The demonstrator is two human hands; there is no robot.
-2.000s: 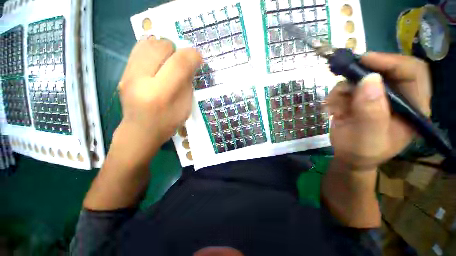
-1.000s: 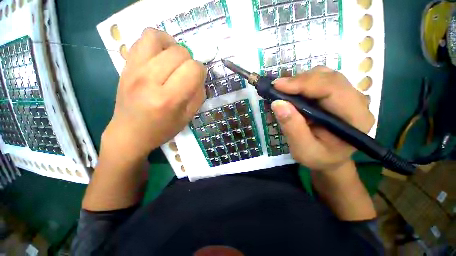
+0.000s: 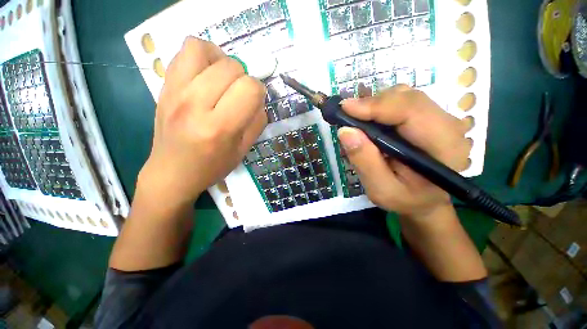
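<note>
A white tray with round holes along its edges holds green-edged PCB panels of small silvery rectangles. My right hand holds a black soldering iron like a pen, its metal tip over the upper left panel. My left hand is closed over the tray's left side, on solder wire that runs in from the left. A green-edged whitish band shows at a left finger. Glare hides whether the tip touches the panel. My left fingertips are hidden.
Stacked white trays with similar panels lie at left. Pliers with orange-brown handles lie open at right. A yellow-rimmed round item is at upper right beside a silvery coil. Cardboard boxes are below at right.
The iron has moved from the upper right panel to the upper left panel, near my left hand. Over the last second both hands have stayed nearly still, and the view has shifted slightly.
</note>
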